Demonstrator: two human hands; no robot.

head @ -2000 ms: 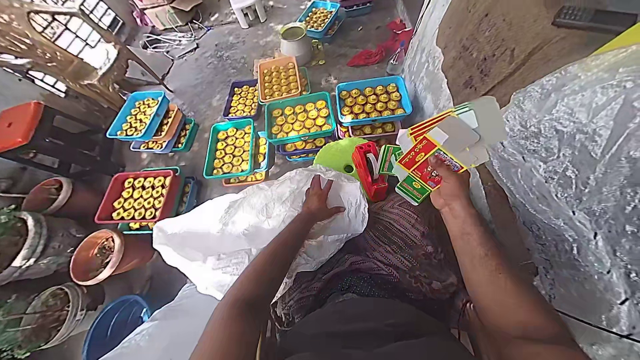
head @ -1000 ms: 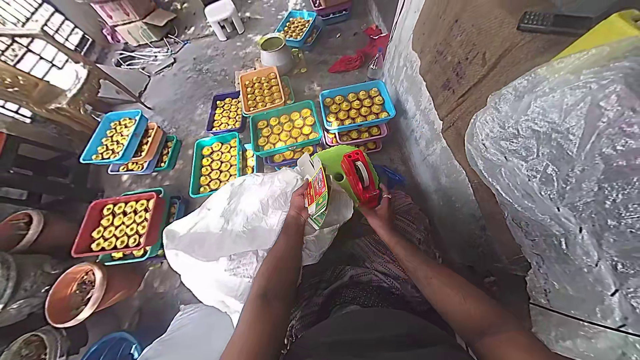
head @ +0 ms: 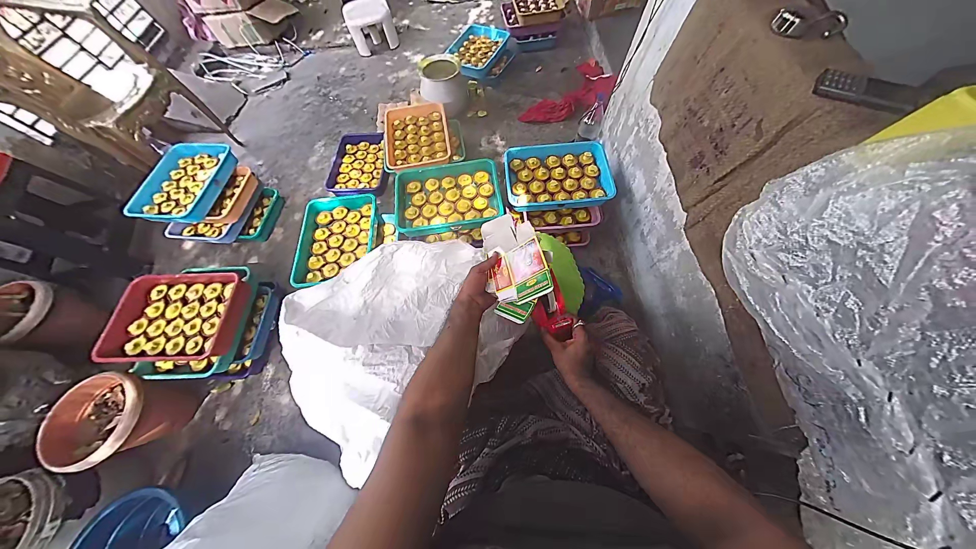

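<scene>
My left hand grips several flat printed cardboard packets in red, green and white, with open white flaps at the top. My right hand is closed around the lower end of a red tool, whose exact kind I cannot tell; its upper part lies behind the packets. A lime-green plastic piece with a scalloped edge shows behind both. Under my left forearm spreads a large white plastic sack. Patterned cloth covers my lap.
Stacked trays of small yellow pieces stand ahead, among them a teal tray and a blue tray; a red tray tops a stack at left. Plant pots are lower left. A wall and clear plastic wrapping bound the right side.
The packets were in my right hand two seconds ago and are now in my left. My left hand has left the white sack; my right has taken hold of the red tool.
</scene>
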